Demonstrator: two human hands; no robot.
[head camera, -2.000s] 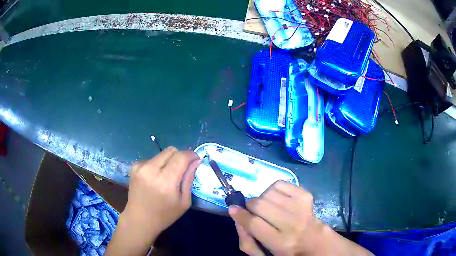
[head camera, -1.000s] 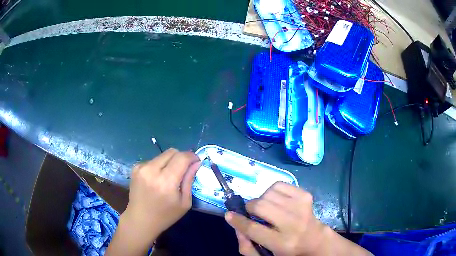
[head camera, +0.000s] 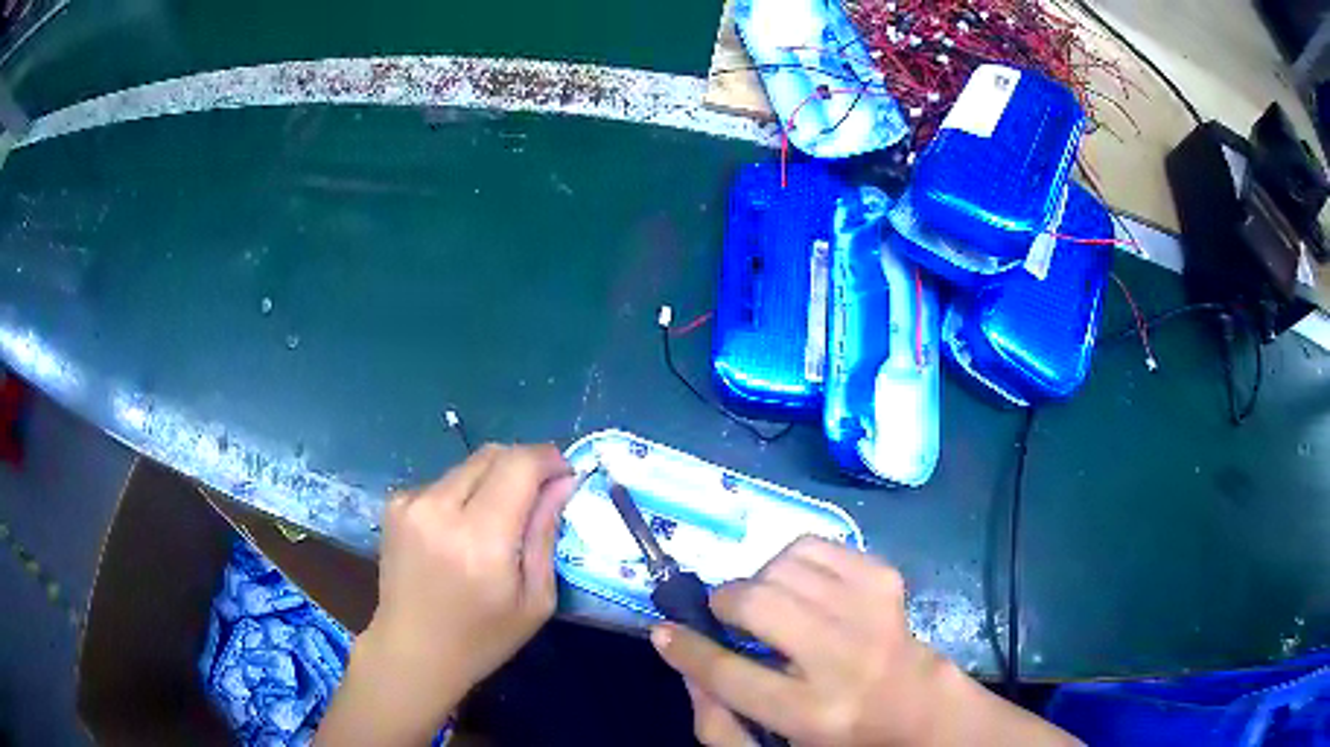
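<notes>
A pale blue-white housing shell (head camera: 729, 514) lies hollow side up at the bench's front edge. My right hand (head camera: 817, 642) holds a soldering iron (head camera: 642, 540) by its dark handle, its tip inside the shell's left end. My left hand (head camera: 474, 562) is at the shell's left end, thumb and forefinger pinched together near the tip. The pinched lead wire is mostly hidden by the fingers; a short dark lead with a white plug (head camera: 452, 419) sticks out behind them. Whether the tip touches a contact is too small to tell.
Deep blue housings (head camera: 999, 168) and a pale shell (head camera: 885, 350) are stacked behind right. Red-black leads (head camera: 948, 59) lie on a tan board. A black block (head camera: 1240, 219) stands right; a black cord (head camera: 1021, 540) crosses the bench. An open carton (head camera: 161, 613) is below left, a blue crate (head camera: 1211, 712) lower right.
The iron's tip has shifted very slightly in the shell's left end. The black block's red light, lit one second ago, does not show now. Both hands stay nearly in place.
</notes>
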